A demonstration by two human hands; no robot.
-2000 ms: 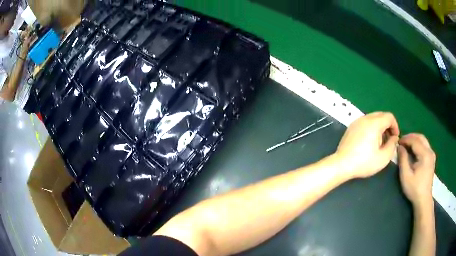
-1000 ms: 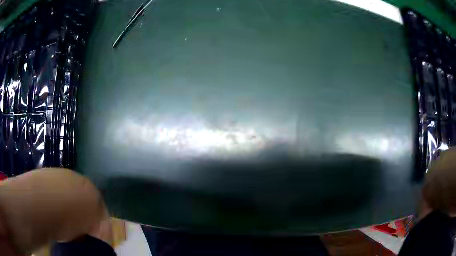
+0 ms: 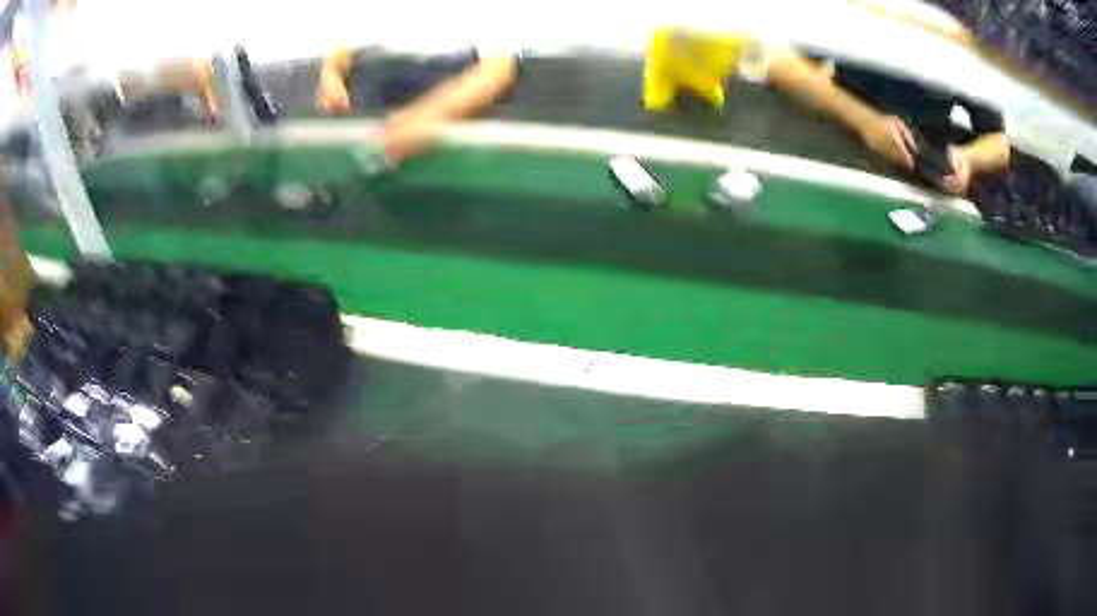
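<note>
Neither of my hands is in the picture. The frame is strongly blurred. Nearest in front of me is the dark bench mat point(image 3: 541, 517), with the white edge rail point(image 3: 626, 373) along its far side. Beyond the rail is the green conveyor belt point(image 3: 577, 301). A white-faced oblong point(image 3: 636, 181), perhaps a part-built phone, lies on the belt. A whitish thing point(image 3: 736, 187) beside it is too blurred to name. Another small white-faced oblong point(image 3: 911, 221) lies farther right.
Glossy black blister trays point(image 3: 217, 361) are stacked at the left; more black trays point(image 3: 1023, 421) stand at the right. Across the belt are people's arms point(image 3: 451, 108) and hands point(image 3: 896, 142), and a yellow thing point(image 3: 692, 70). A pale post point(image 3: 66, 157) stands at the far left.
The view has swung from the bench and my lap up to the belt and the people opposite. My hands have gone out of the picture, and the tweezers no longer show.
</note>
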